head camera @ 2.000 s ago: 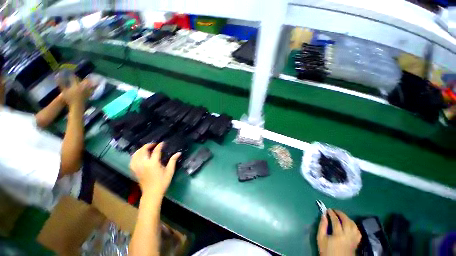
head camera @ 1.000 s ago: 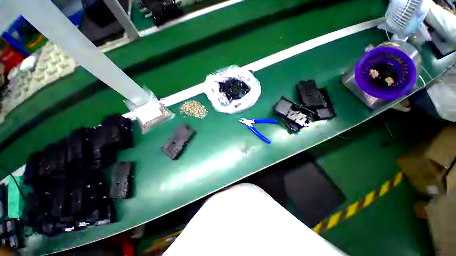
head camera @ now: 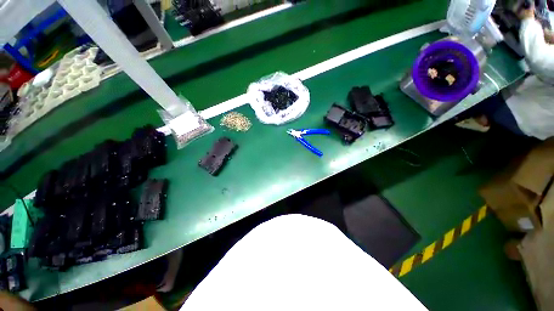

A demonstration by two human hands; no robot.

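Neither of my hands is in view. A single black plastic housing (head camera: 218, 156) lies on the green bench (head camera: 255, 176) in front of me. Blue-handled flush cutters (head camera: 308, 140) lie right of it with handles apart. A heap of tiny tan metal parts (head camera: 235, 121) is beside an open clear plastic bag (head camera: 296, 112) holding small black parts (head camera: 280, 98). A flat zip bag (head camera: 187, 129) lies at the foot of the grey post. Another black housing (head camera: 152, 199) lies beside the stacked housings (head camera: 91, 225) at left.
Separate black housings (head camera: 370, 107) lie right of the cutters. A purple basket (head camera: 445, 71) and a fan (head camera: 469, 15) are at far right, near a person's sleeve (head camera: 542, 48). The grey post (head camera: 124, 58) rises at left. Cardboard boxes (head camera: 523, 188) are at lower right.
Two seconds ago my left hand was at the stacked housings and my right hand held the cutters. Now both hands are out of view and the cutters lie on the bench. The view has swung right.
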